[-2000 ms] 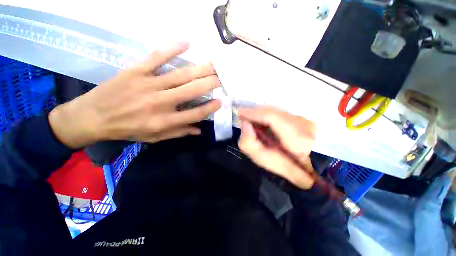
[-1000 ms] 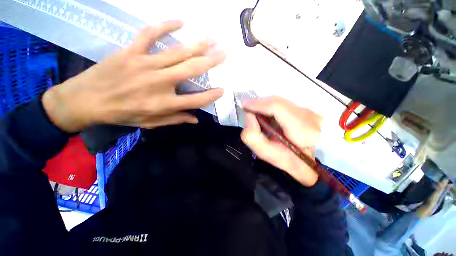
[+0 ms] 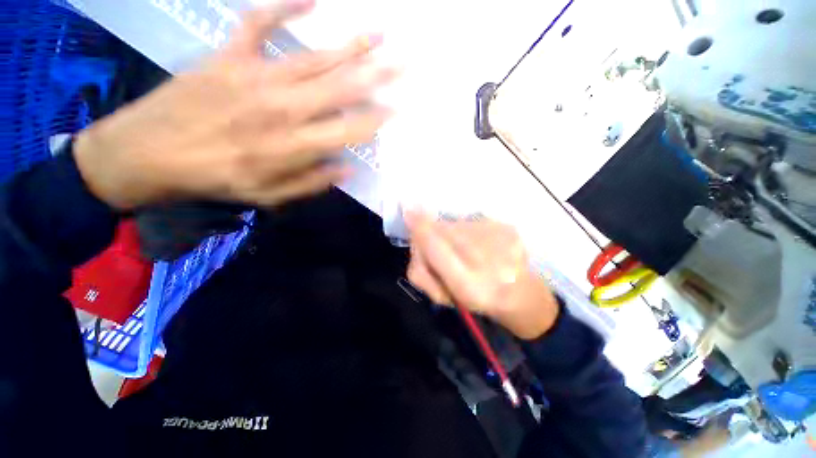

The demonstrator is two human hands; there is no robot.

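My left hand (image 3: 237, 121) is blurred, palm down with fingers spread, over the table's front edge and the ruler (image 3: 192, 20). My right hand (image 3: 474, 273) holds a dark red pencil (image 3: 484, 348), its shaft pointing back toward my lap; the tip is hidden. A small white template piece (image 3: 394, 224) lies at the table edge beside the right fingertips, its outline faint against the bright table. Whether the right fingers touch it I cannot tell.
A black fabric piece (image 3: 632, 192) lies on the machine bed near the needle area. Red and yellow scissors handles (image 3: 624, 284) and small snips (image 3: 667, 320) lie right. Blue basket (image 3: 152, 313) with a red item (image 3: 114, 275) stands below left. Another person's hand (image 3: 702, 445) shows bottom right.
The view has turned, showing more of the machine. My left hand has lifted off the template's side and is blurred. The pencil has swung to a steeper angle in my right hand.
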